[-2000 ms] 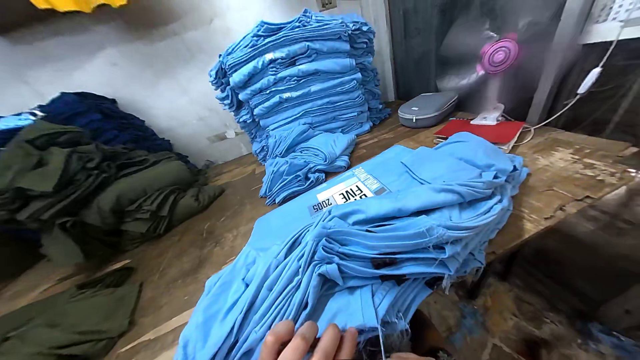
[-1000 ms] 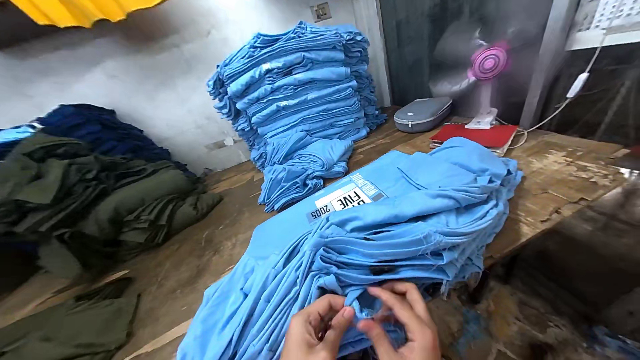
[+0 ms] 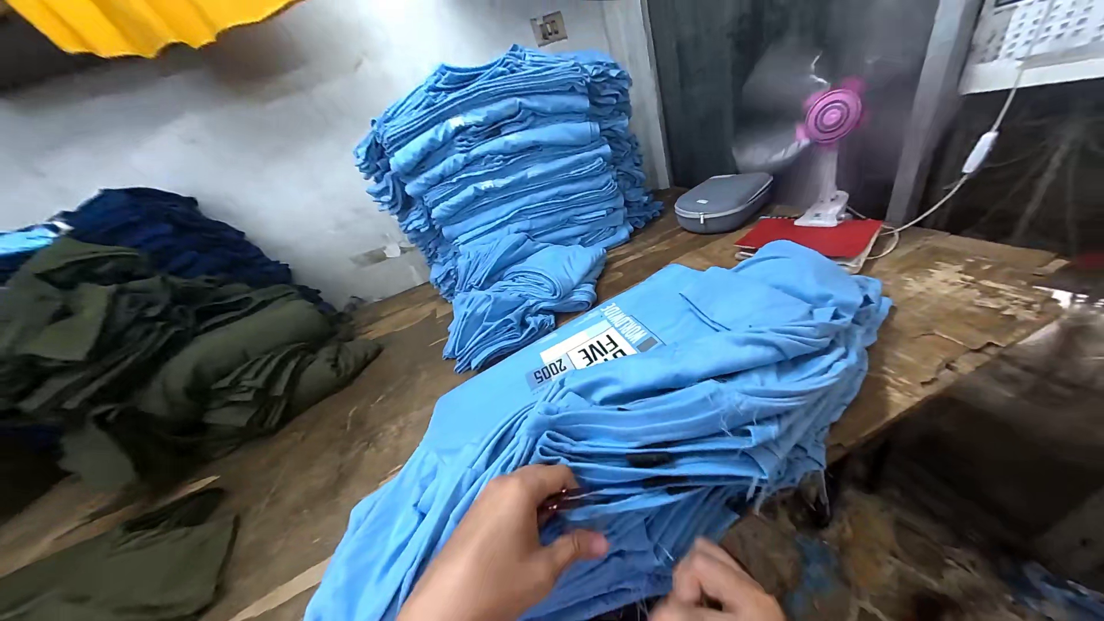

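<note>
A pile of light blue fabric garment pieces (image 3: 673, 388) lies over the front edge of the wooden table, its top piece bearing a printed patch. At the pile's near edge is my left hand (image 3: 509, 539), thumb apart from curled fingers, touching the layered cloth; whether it grips a layer is hard to tell. My right hand (image 3: 718, 586), blurred, is low in view beside the hanging edges, fingers curled; whether it holds anything cannot be seen. Loose threads hang from the cut edges.
Behind stands a tall stack of folded blue garments (image 3: 526, 164). Olive green cloth (image 3: 172, 345) and navy cloth (image 3: 164, 228) are heaped at left. A grey zip case (image 3: 723, 203), a red book (image 3: 811, 237) and a pink clip fan (image 3: 833, 116) with a cable sit on the wooden table (image 3: 957, 302).
One second ago both hands were close together at a bit of blue cloth; now they are farther apart, with the right one lower.
</note>
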